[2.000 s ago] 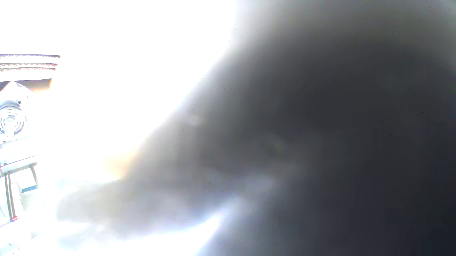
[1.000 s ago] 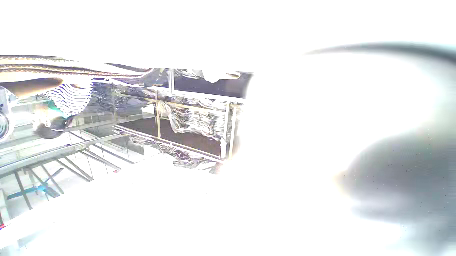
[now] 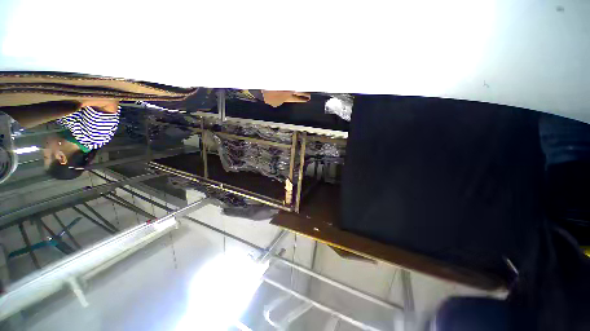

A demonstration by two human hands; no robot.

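Note:
The view is upside down. A large pale surface (image 3: 291, 45), seemingly a table top, fills the upper part, very close. Brown fabric pieces (image 3: 84, 87) with stitched edges lie along its border at the upper left. A broad dark cloth or panel (image 3: 446, 168) stands at the right, with darker, unclear cloth at the far right edge. Neither my left hand nor my right hand can be made out. A small skin-toned shape (image 3: 284, 97) at the table's border may be a hand; whose it is I cannot tell.
A person in a striped top (image 3: 94, 126) is at the left, inverted. A round metallic part (image 3: 6, 149) is cut off at the left edge. Racks (image 3: 297, 171) hold shiny plastic-covered items. A brown board (image 3: 382, 249), ceiling beams and a bright light (image 3: 220, 291) show below.
The blurred dark mass that covered the right and centre is gone, and the glare has faded. The dark panel, racks, board and ceiling are now visible.

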